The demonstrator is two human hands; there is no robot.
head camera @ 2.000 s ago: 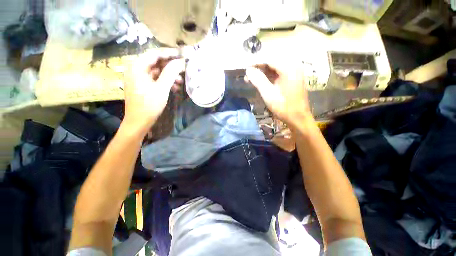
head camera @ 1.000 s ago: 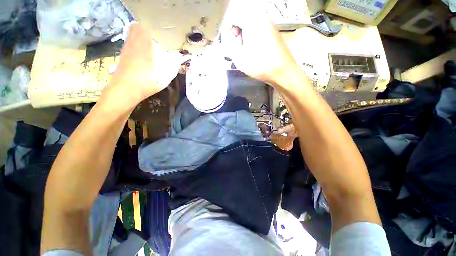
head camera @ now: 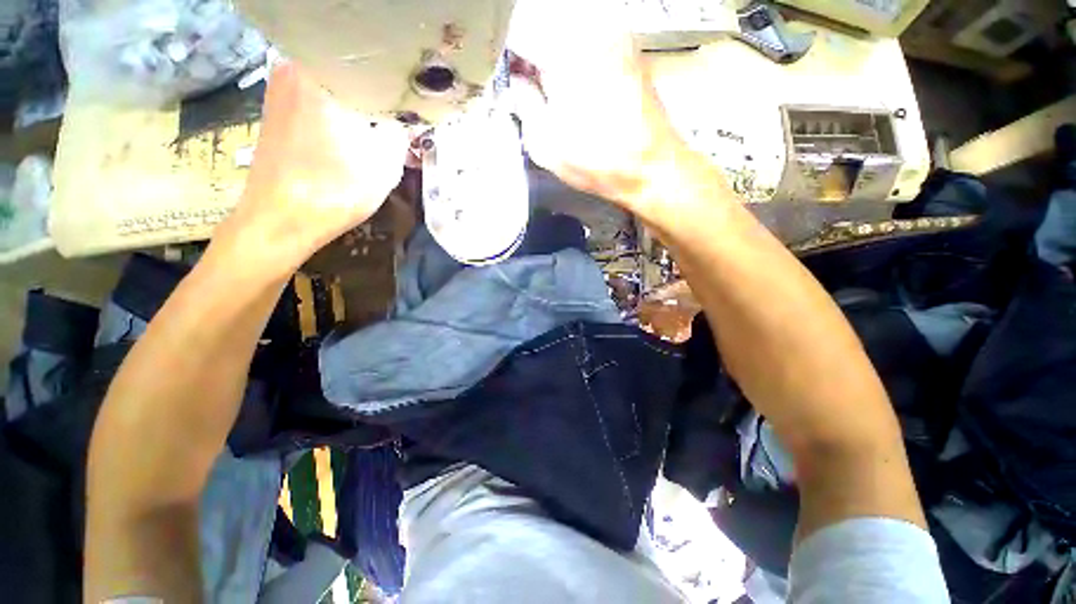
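The cream sewing machine head (head camera: pixel 378 47) is at the top centre, with a bright white work lamp (head camera: pixel 476 195) below it. My left hand (head camera: pixel 325 148) is at the left of the head and my right hand (head camera: pixel 590 118) at its right, both overexposed. Their fingertips are hidden behind the machine head and in glare, so I cannot tell what they hold. A denim garment lies below the lamp and over my lap, its grey-blue inside (head camera: pixel 448 342) upward near the machine and its dark navy outside (head camera: pixel 555 413) with light stitch lines nearer me.
A translucent bag of pale pieces (head camera: pixel 165 53) is at the top left. A slotted box (head camera: pixel 840 148) is at the table's right edge. A cream control box (head camera: pixel 867 12) is at the top right. Denim piles lie left (head camera: pixel 71 437) and right (head camera: pixel 885 389).
My hands have moved from in front of the lamp area up and inward beside the machine head. Since a second ago they have hardly moved; the view has shifted slightly. The garment stays in place.
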